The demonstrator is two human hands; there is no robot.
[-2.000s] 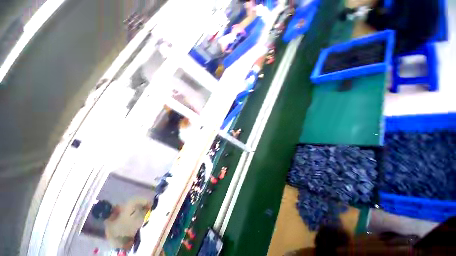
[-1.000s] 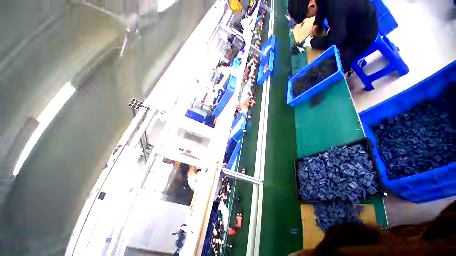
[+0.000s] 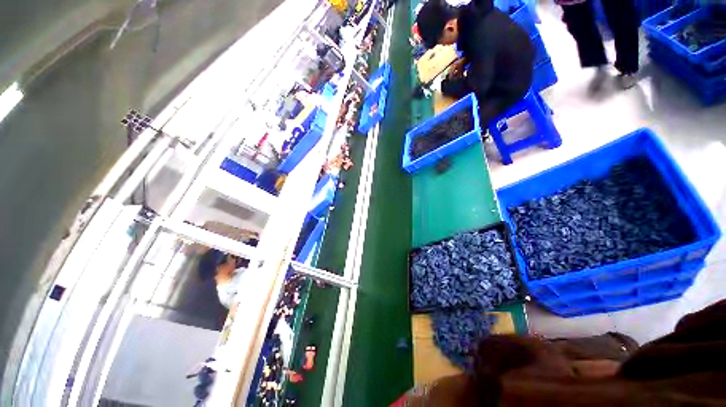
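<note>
Small dark blue-grey plastic parts (image 3: 459,332) lie heaped on the tan work board (image 3: 430,362) at the bottom. More of them fill a shallow black tray (image 3: 411,274) just beyond the board, on the teal bench. Brown sleeves or clothing of mine cover the bottom right and hide part of the heap and board. Neither of my hands can be made out; they are hidden or below the frame's edge.
A large blue crate (image 3: 613,280) of parts stands right of the tray. A smaller blue bin (image 3: 410,165) sits farther up the bench (image 3: 454,199), near a seated person in black. The dark green belt (image 3: 382,262) runs left of the bench.
The view has swung, so the bench, tray and crate sit farther left. More of the large crate and the floor shows, with a standing person's legs at the top right.
</note>
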